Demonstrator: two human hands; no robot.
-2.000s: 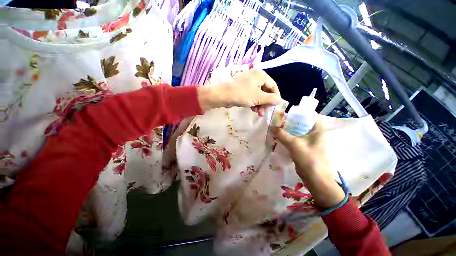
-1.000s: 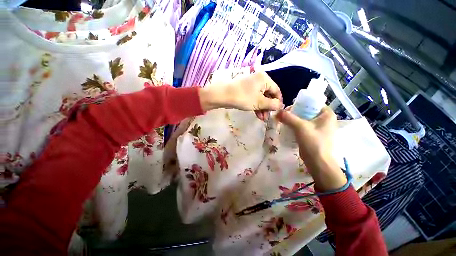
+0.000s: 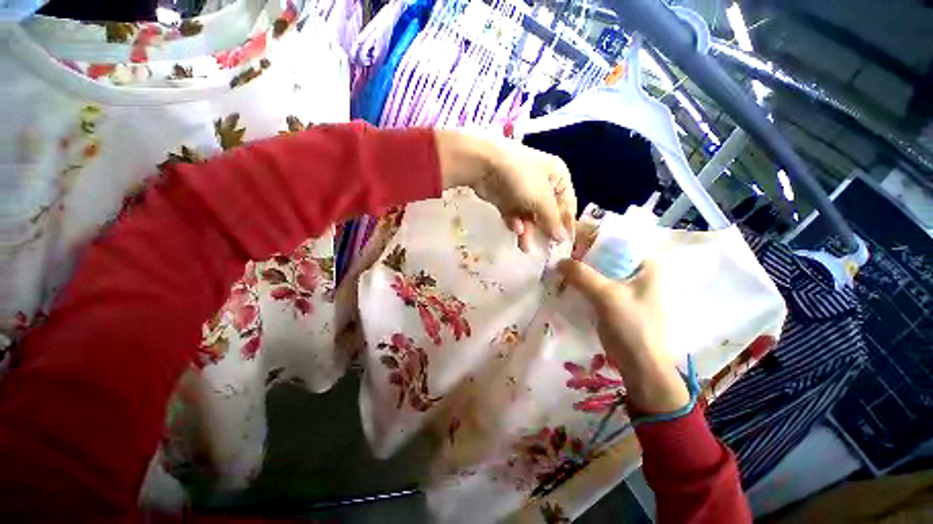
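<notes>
A white blouse (image 3: 440,307) with red-pink flowers hangs before me on a white hanger (image 3: 634,113). My left hand (image 3: 527,194) pinches its cloth near the neck opening. My right hand (image 3: 624,307) pinches the same folded edge just below and also holds a small white squeeze bottle (image 3: 622,246) against its palm. The fingertips of both hands are close together. A blue cord (image 3: 675,409) loops my right wrist. Dark thread snips (image 3: 558,473) hang from it, blurred, in front of the blouse's lower part. Any thread between the fingers is too small to tell.
More floral blouses (image 3: 133,133) hang at the left. A grey metal rail (image 3: 752,118) slants overhead at the right. Pink-lilac and white strips (image 3: 440,72) hang behind. A navy striped garment (image 3: 808,358) and a gridded blackboard (image 3: 895,297) are at the right. A thin rod (image 3: 363,500) runs below.
The left hand has turned knuckles-up over the cloth, and its forearm is raised. The bottle has tipped and lies lower in the right hand. The snips have swung downward and to the right.
</notes>
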